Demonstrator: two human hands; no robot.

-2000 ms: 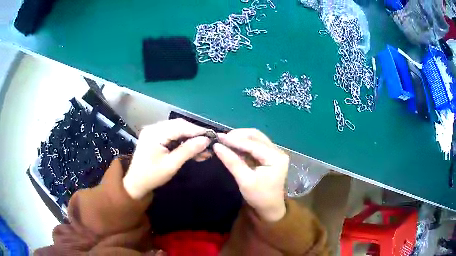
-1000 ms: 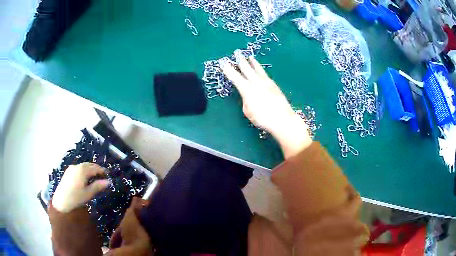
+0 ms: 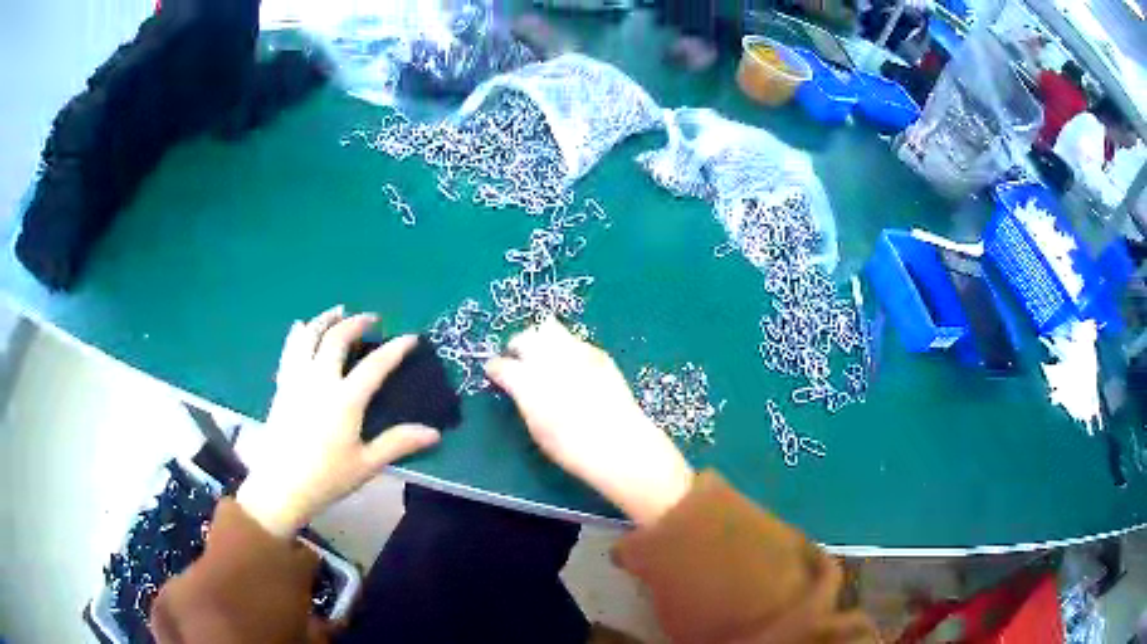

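Observation:
My left hand (image 3: 330,421) lies over the left part of the black stack of strap pieces (image 3: 418,393), fingers spread; whether it has hold of a piece is hidden. My right hand (image 3: 572,396) is at the near edge of the loose pile of silver wire hooks (image 3: 535,283), just right of the stack. Its fingertips are together at a hook, but I cannot tell if they grip it. A separate pile of small metal fittings (image 3: 679,403) lies right of my right hand. Finished straps (image 3: 157,535) fill the pale-rimmed bin (image 3: 346,582) at the lower left.
Clear bags (image 3: 604,111) spill hooks at the back and right (image 3: 805,321). A black bundle (image 3: 120,138) lies far left. A blue tray (image 3: 914,289) and a blue basket with white pieces (image 3: 1034,258) stand right. A red stool (image 3: 1006,619) is below the edge. People are at the upper right.
My left hand has moved from the bin up to the black stack. My right hand has drawn back to the hook pile's near edge. The view has shifted, showing more of the table's back.

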